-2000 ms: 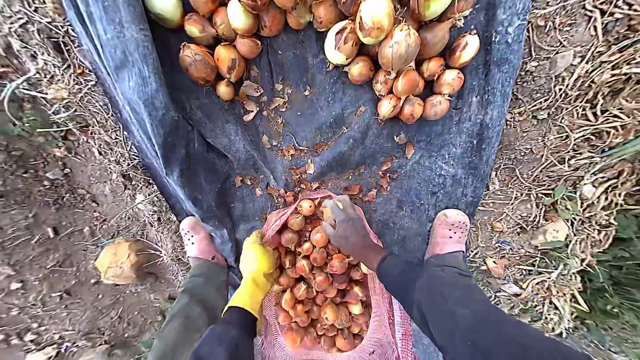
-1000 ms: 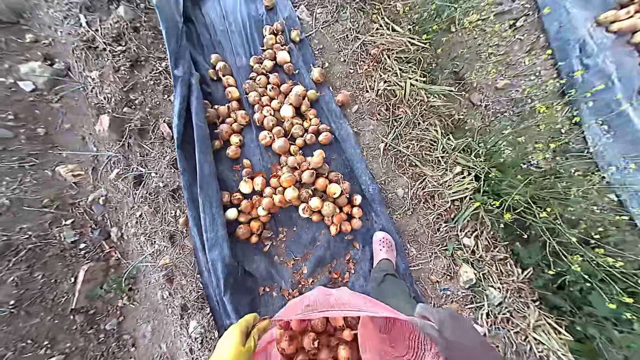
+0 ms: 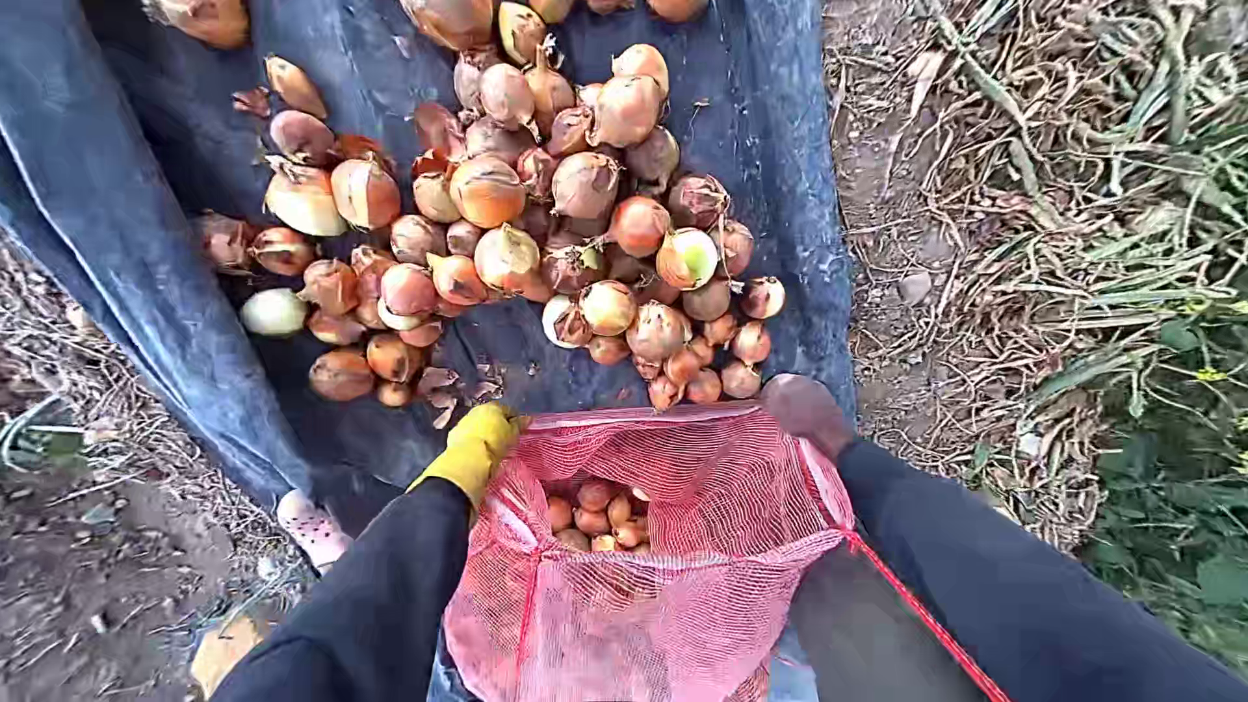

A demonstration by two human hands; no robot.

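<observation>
My left hand [image 3: 483,447], in a yellow glove, grips the left rim of a red mesh sack [image 3: 673,609]. The right rim is held in my right hand [image 3: 807,414], which looks dark and slightly blurred. Between the hands the sack's mouth gapes wide, and small onions [image 3: 597,517] lie deep inside it. A red drawstring [image 3: 926,614] trails from the sack's right side. Just beyond the rim, a heap of loose onions [image 3: 585,185] rests on a dark blue tarp [image 3: 780,322]; one shows a pale cut or peeled face.
Dry onion stalks [image 3: 1024,244] cover the soil along the tarp's right side, with green weeds [image 3: 1199,546] at the lower right. A pink perforated clog [image 3: 312,529] stands at the tarp's left edge. A yellowish stone [image 3: 224,648] lies at the lower left.
My right hand was among the onions in the sack two seconds ago; now it holds the rim. The sack's mouth is spread wider and lies close to the heap. The view has shifted strongly.
</observation>
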